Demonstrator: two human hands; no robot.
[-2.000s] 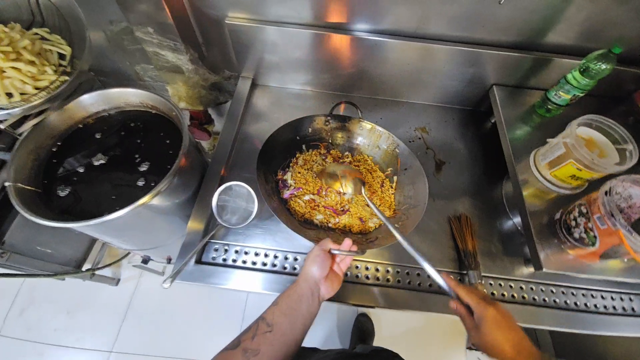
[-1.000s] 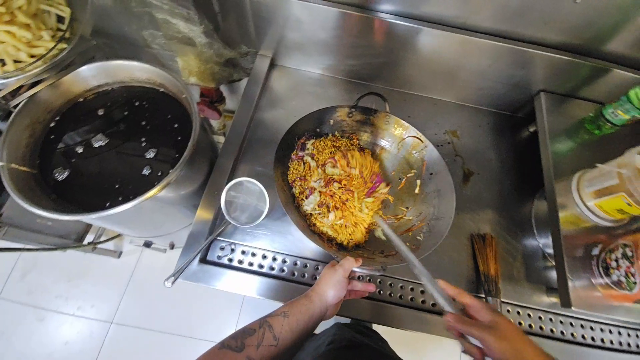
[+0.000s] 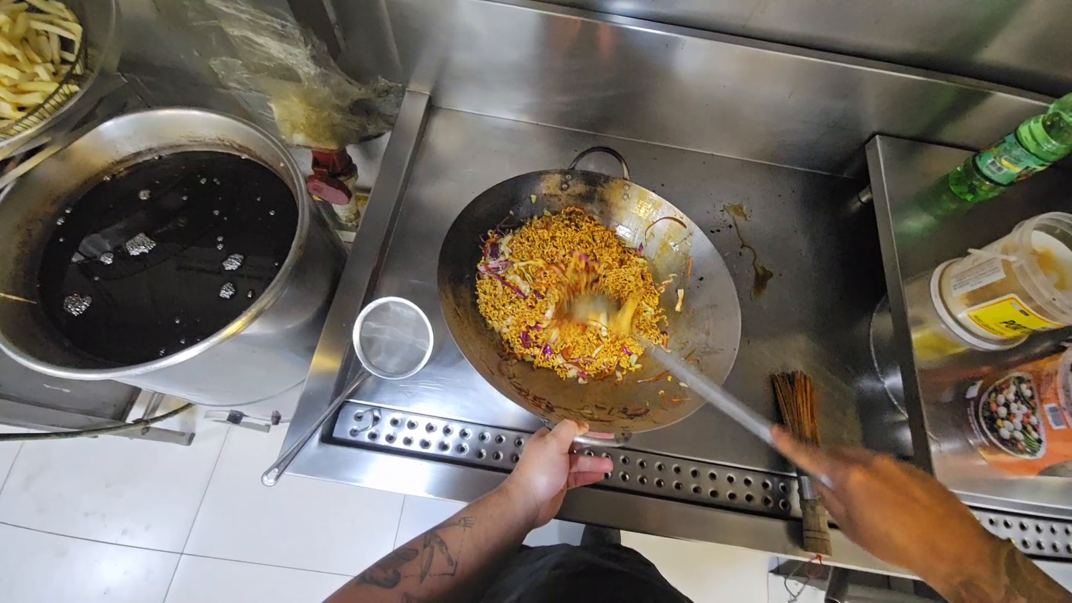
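Observation:
A steel wok (image 3: 712,318) stands on the stainless steel counter, with noodles and shredded purple cabbage (image 3: 544,251) in it. My left hand (image 3: 553,469) grips the wok's near loop handle at its bottom rim. From the right, my right hand (image 3: 871,494) holds the long metal handle of a ladle (image 3: 712,389), whose head is blurred among the noodles. A bamboo wok brush (image 3: 796,410) lies beside and partly under my right hand. To the left of the wok rests a small round mesh strainer (image 3: 393,338).
A large metal pot of dark liquid (image 3: 289,310) stands at left, below a basket of cut potatoes (image 3: 33,63). A perforated drain strip (image 3: 695,481) runs along the counter's front. At right are a green bottle (image 3: 1009,155), a plastic tub (image 3: 997,293) and an orange-labelled container (image 3: 1026,414).
The ladle has moved about in the noodles, which were gathered in a heap one second ago and now lie more spread out. My left hand has stayed at the wok's near handle.

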